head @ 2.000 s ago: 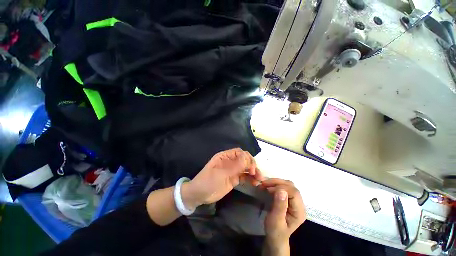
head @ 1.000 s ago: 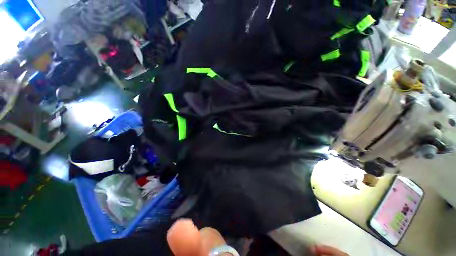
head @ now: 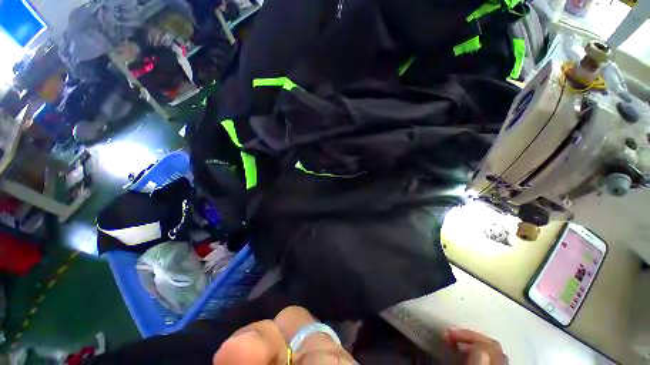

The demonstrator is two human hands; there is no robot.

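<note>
My left hand [head: 281,346] is at the bottom edge, close to the camera and cut off, with a yellow ring and a white bracelet. What it may hold cannot be seen. My right hand [head: 476,346] is at the table's front edge, mostly cut off, with only some fingers showing. A black garment [head: 342,242] with neon green trim [head: 251,170] lies heaped left of the needle, its corner over the white table edge. A smartphone [head: 568,274] with a lit pink screen lies on the machine bed. Neither hand touches the phone or the heap.
The cream sewing machine head [head: 545,135] stands at the right. A blue plastic basket [head: 135,299] on the green floor holds black-and-white cloth [head: 146,221] and a clear bag [head: 171,274]. Other tables with heaped cloth stand at the upper left.
The view has swung left and up since the first frame. My hands, together at the fingertips then, are now apart and low. Since the second, my right hand shows more; the phone and garment stay put.
</note>
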